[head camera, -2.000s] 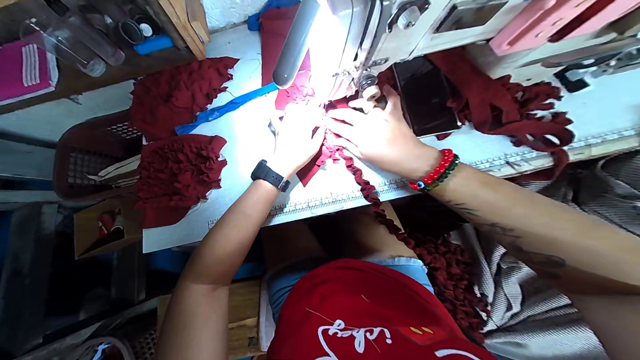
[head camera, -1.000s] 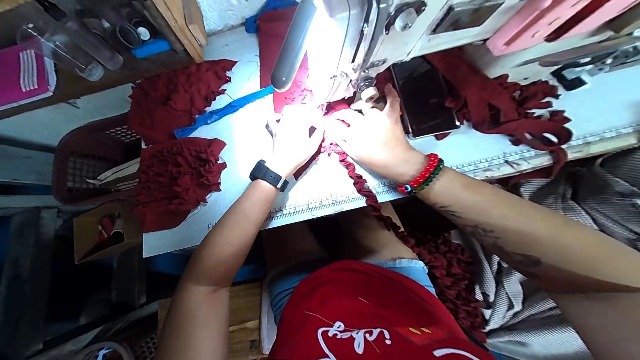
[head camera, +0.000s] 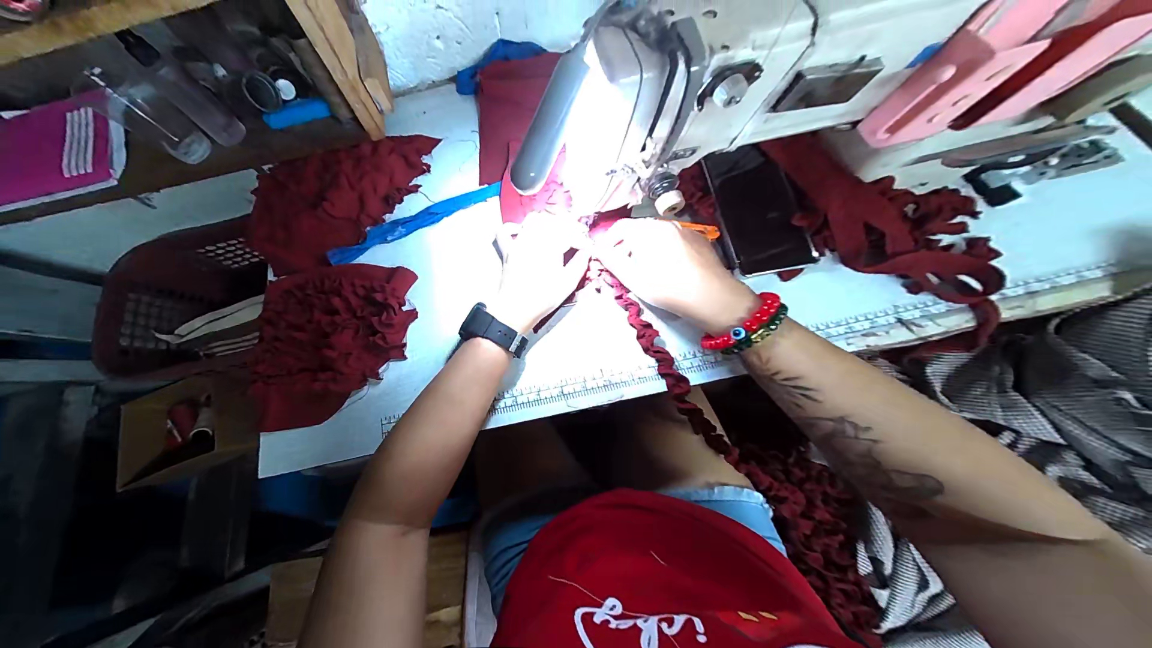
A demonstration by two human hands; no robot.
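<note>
Under the bright lamp of a sewing machine (head camera: 630, 99), my left hand (head camera: 540, 270) presses on dark red fabric, its fingertips washed out by glare. Close beside it, my right hand (head camera: 661, 265) pinches the top of a gathered red ruffle strip (head camera: 661, 355), which runs down over the table edge into a red heap (head camera: 801, 513) beside my lap. An orange-handled tool (head camera: 702, 230) shows at my right hand, partly hidden by it. A flat red fabric piece (head camera: 513, 108) lies behind the needle area. The needle itself is lost in the glare.
Ruffled red pieces (head camera: 328, 337) and a blue strip (head camera: 414, 222) lie at the left, by a plastic basket (head camera: 135, 315). A dark phone (head camera: 759, 211), red strips (head camera: 864, 216) and a pink holder (head camera: 954, 81) are at the right. A measuring tape (head camera: 585, 389) lines the table's front edge.
An orange-handled tool now shows at my right hand, where the earlier frames do not show it. Both hands stay close together at the machine.
</note>
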